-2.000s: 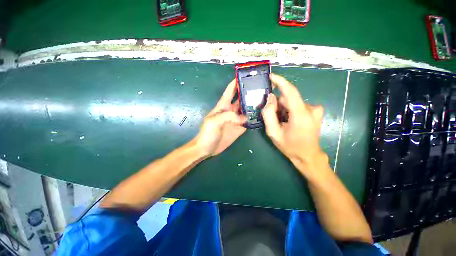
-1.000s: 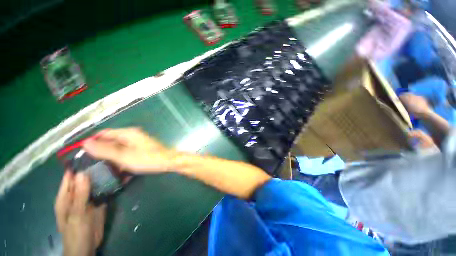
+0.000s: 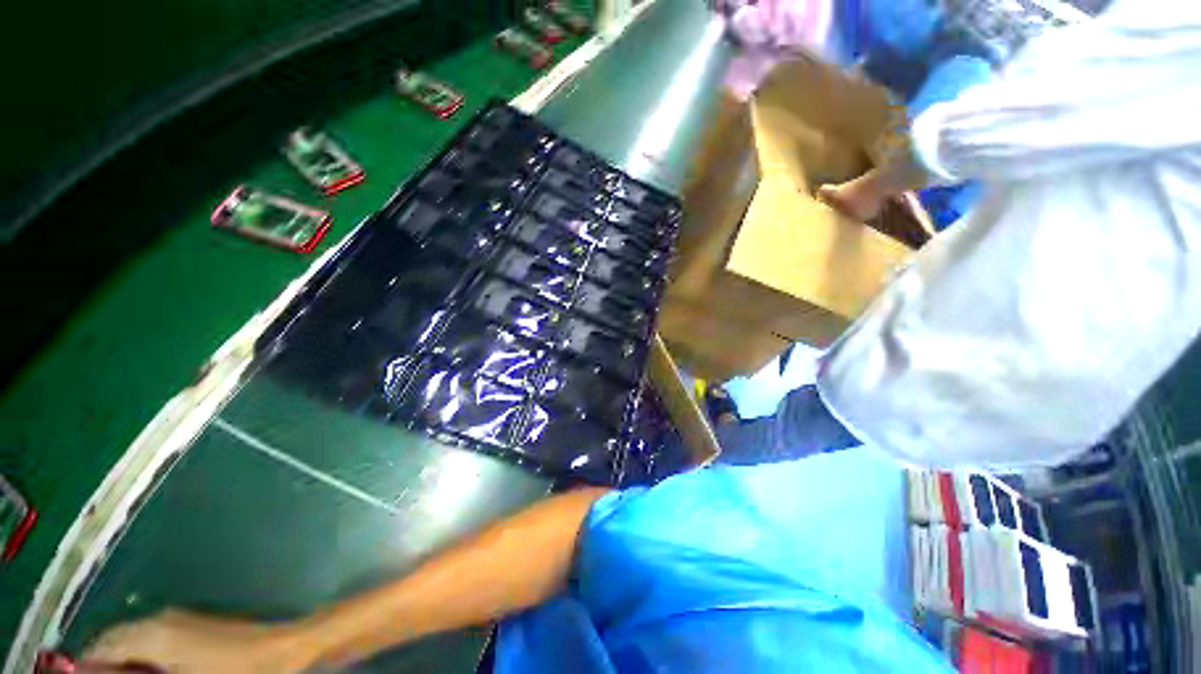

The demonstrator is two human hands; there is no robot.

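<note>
My right hand (image 3: 198, 643) is at the bottom left edge, blurred and partly cut off. A red-edged phone (image 3: 82, 664) shows at its fingertips, mostly out of the picture. My left hand is out of the picture. The black blister tray (image 3: 487, 296) lies on the green bench (image 3: 316, 461), ahead of my right forearm, with black parts in its pockets.
Red-edged open phones (image 3: 273, 219) sit on the green conveyor belt (image 3: 145, 290) beyond the pale ledge (image 3: 165, 415). A person in a white sleeve (image 3: 1027, 290) reaches into a cardboard carton (image 3: 803, 263) at the right. Stacked red and white items (image 3: 981, 553) stand at lower right.
The view has swung right. The phone and my right hand have shifted to the lower left edge, and my left hand has left the picture. The white-sleeved person is now closer in view.
</note>
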